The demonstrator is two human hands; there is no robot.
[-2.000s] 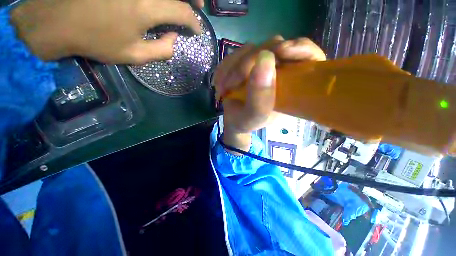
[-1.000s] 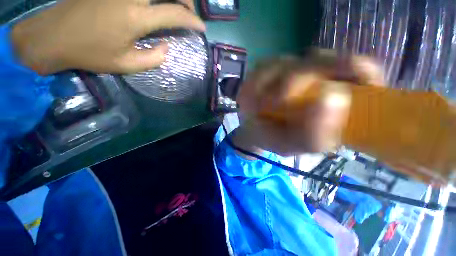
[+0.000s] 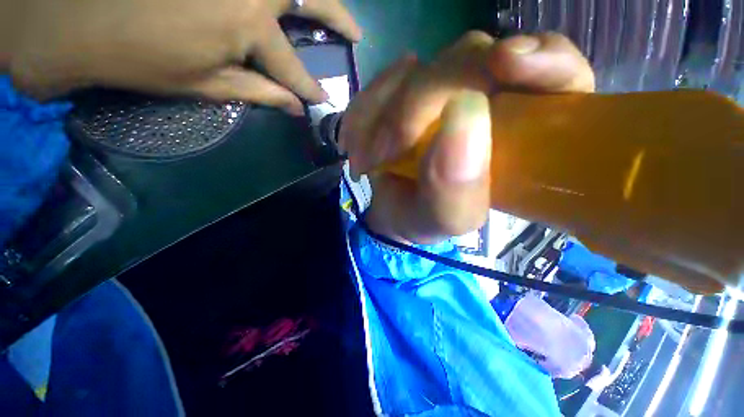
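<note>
My left hand [image 3: 220, 49] reaches in from the upper left, its fingers spread over a phone unit [image 3: 329, 61] and touching it. The phone unit lies on the green bench, dark-edged with a white patch. My right hand [image 3: 457, 138] grips the front of an orange electric screwdriver [image 3: 604, 155], which lies nearly level across the right side. Its tip is hidden behind my fingers, close to the phone unit's near end. A round dish with a sparkling dotted surface [image 3: 163, 129] lies below my left hand, partly covered by it.
A clear blister tray [image 3: 102, 199] lies at the bench's left. A tray stack [image 3: 620, 41] stands at the upper right. A black cord [image 3: 530, 285] crosses my right sleeve. A white shelf area and equipment show at the lower right.
My left hand has moved right, off the dish and onto the phone unit. My right hand with the screwdriver moved right, then came back beside the phone unit. The dish and tray now appear further left.
</note>
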